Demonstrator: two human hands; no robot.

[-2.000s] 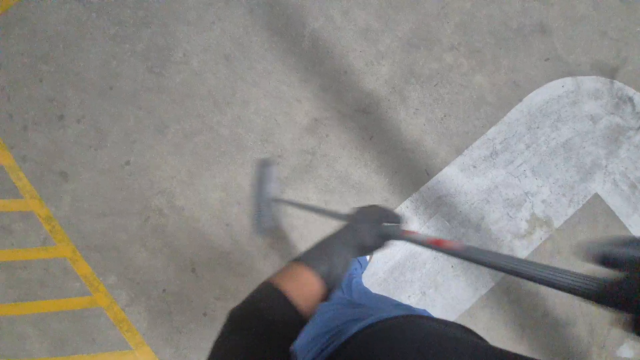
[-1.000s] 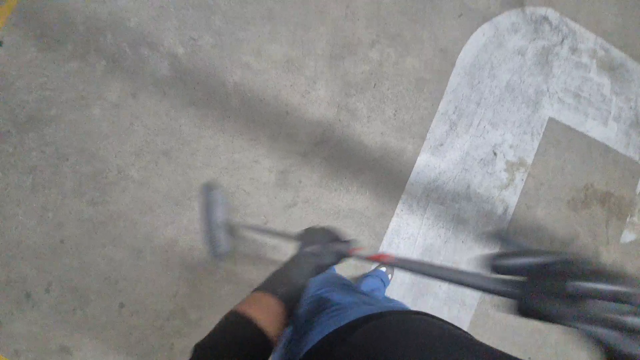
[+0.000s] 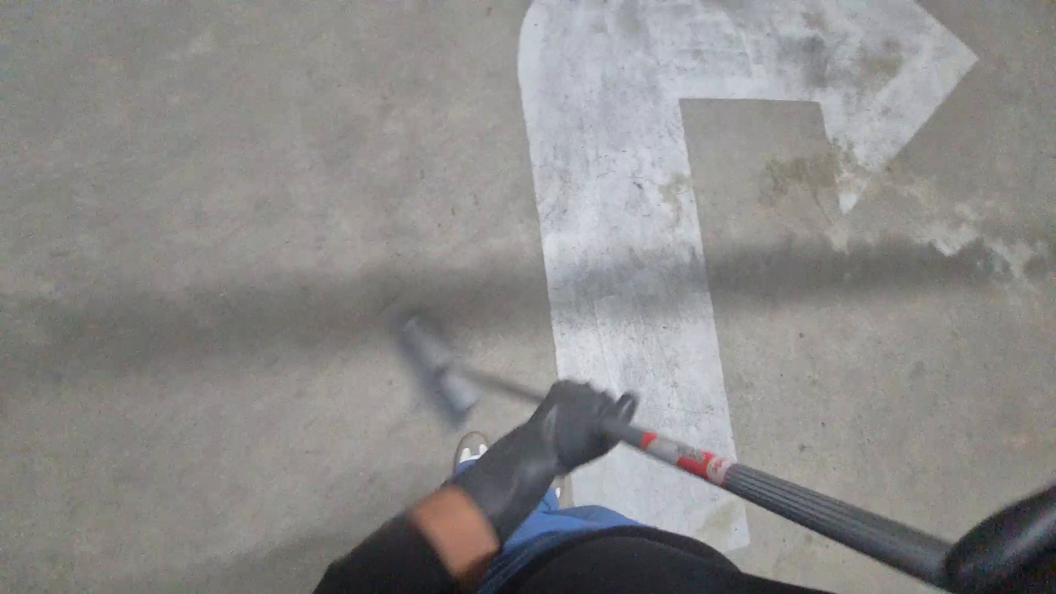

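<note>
My left hand, in a dark glove, is closed around the shaft of a long-handled tool, below the middle of the view. The shaft runs from lower right up to the left and bears a red and white label with writing. At its far end is a narrow grey head, blurred, possibly a brush or a squeegee, over the concrete floor left of my shoe. My right hand, also in a dark glove, is at the lower right edge around the thick grey grip of the shaft, partly cut off.
A worn white painted arrow bends right across the concrete floor. Brownish stains mark the floor by the arrow's tip. A dark shadow band crosses the floor. My shoe and blue trouser legs show below.
The view has turned and moved along, so more of the white arrow shows and the yellow lines are gone. Both hands have stayed on the tool.
</note>
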